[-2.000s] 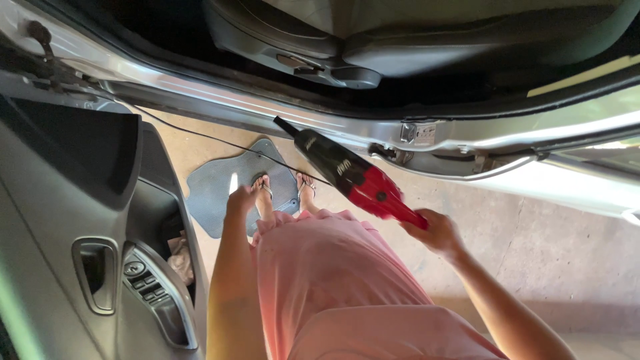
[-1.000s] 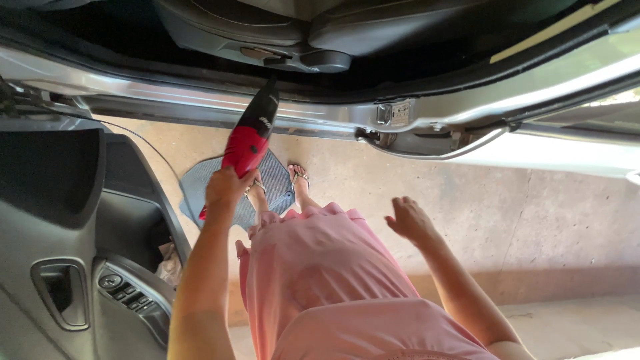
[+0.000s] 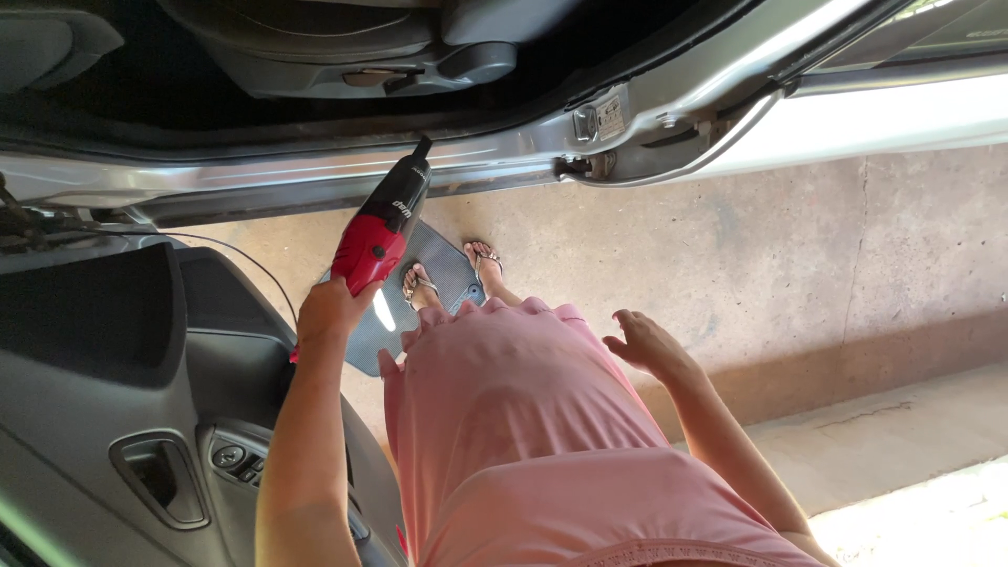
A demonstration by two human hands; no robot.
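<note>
My left hand grips the rear of a red and black Wap handheld vacuum cleaner. Its narrow black nozzle points up and away from me, over the silver door sill of a car; whether it touches the sill I cannot tell. Fingers apart and holding nothing, my right hand hangs beside the pink skirt. A thin black cord runs from the door hinge side down behind my left forearm.
The open car door with its window switches stands at left. Beyond the sill is a dark seat. A rubber floor mat lies on the concrete floor, under my sandalled feet. A door latch sits on the pillar.
The vacuum cleaner was in my right hand two seconds ago and has been in my left hand since the later earlier frame. My right hand has let go of it.
</note>
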